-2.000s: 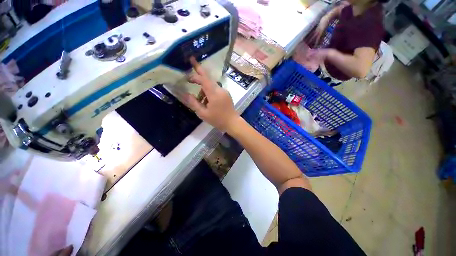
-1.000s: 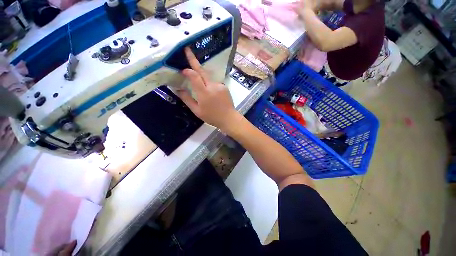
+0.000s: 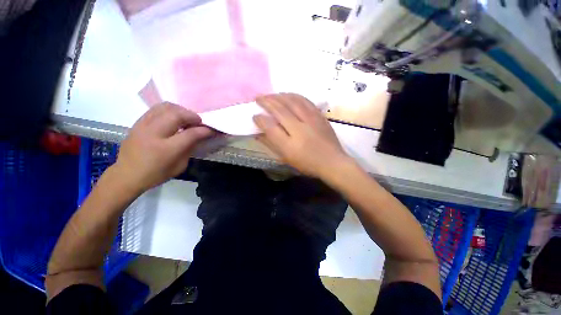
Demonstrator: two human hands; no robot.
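Observation:
A white piece with a pink patch (image 3: 221,77) and a pink strip lies on the white tabletop, left of the needle area. My left hand (image 3: 161,138) pinches its near left edge between thumb and fingers. My right hand (image 3: 298,132) rests on its near right edge with fingers bent on the cloth; whether it grips is hard to tell. The white edge between the hands is slightly lifted. The sewing machine head (image 3: 473,55) stands at upper right, partly blurred. The black cloth pad (image 3: 418,120) lies under its arm.
A metal scale strip (image 3: 246,159) runs along the table's front edge. Blue plastic baskets stand below the table at left (image 3: 37,209) and right (image 3: 486,271). A white board (image 3: 163,221) is below the table by the lap. Black cloth (image 3: 37,67) hangs at far left.
The view has swung left. My right hand has left the control panel and is now on the cloth. My left hand, earlier barely visible at the frame's bottom, is now fully in view at the cloth's edge.

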